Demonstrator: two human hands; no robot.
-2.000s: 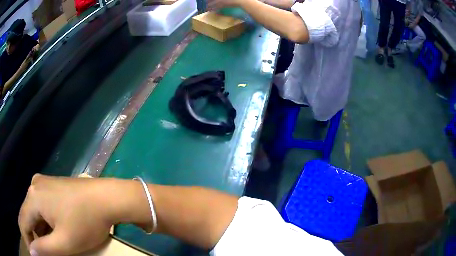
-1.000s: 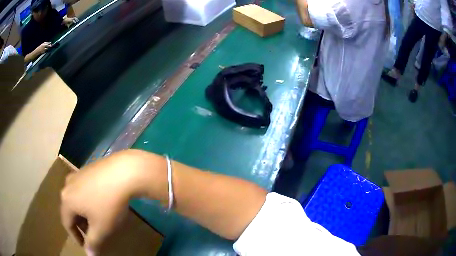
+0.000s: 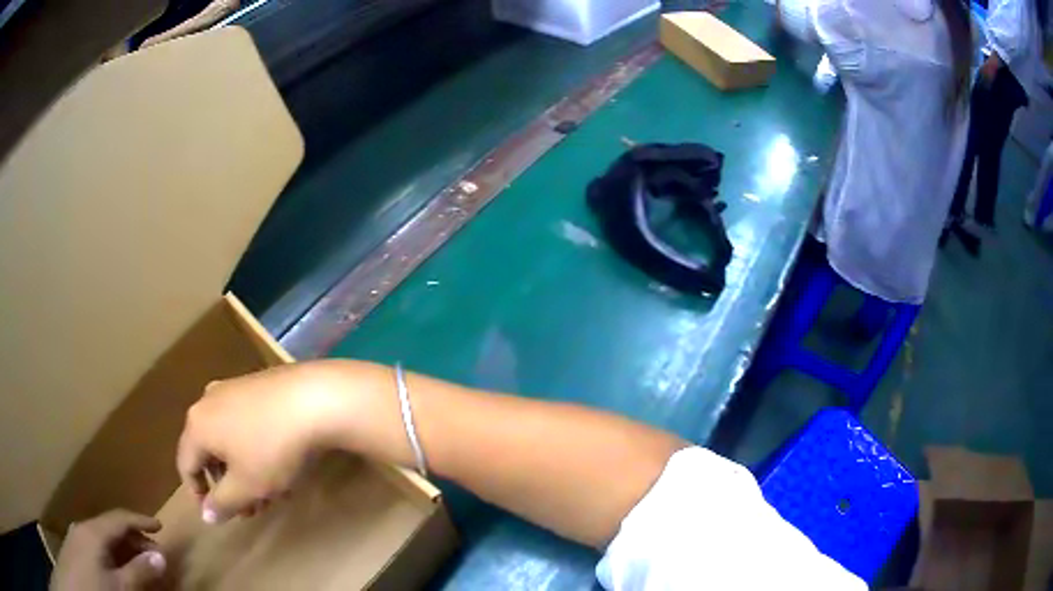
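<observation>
A brown mailer box (image 3: pixel 398 537) lies at the lower left, its tan lid (image 3: pixel 139 185) raised at the far left. My right hand (image 3: pixel 260 444), with a thin bracelet at the wrist, is over the inside of the box, fingers bent down. My left hand (image 3: pixel 106 556) is at the bottom left edge, partly cut off, its fingers curled towards the right hand. Both hands are close to the tan cardboard inside. Whether either grips it cannot be told.
A black ring-shaped bundle (image 3: pixel 670 225) lies on the green bench (image 3: pixel 508 312). Beyond are a narrow brown carton (image 3: pixel 716 52) and a white block (image 3: pixel 577 14). A person in a pale shirt (image 3: pixel 895 150) is at the right, near a blue stool (image 3: pixel 843 496) and an open carton (image 3: pixel 981 520).
The view has shifted left, so the bench things sit further right. The mailer box and its raised lid have come more into view. My left hand has appeared. The right hand stays bent over the box.
</observation>
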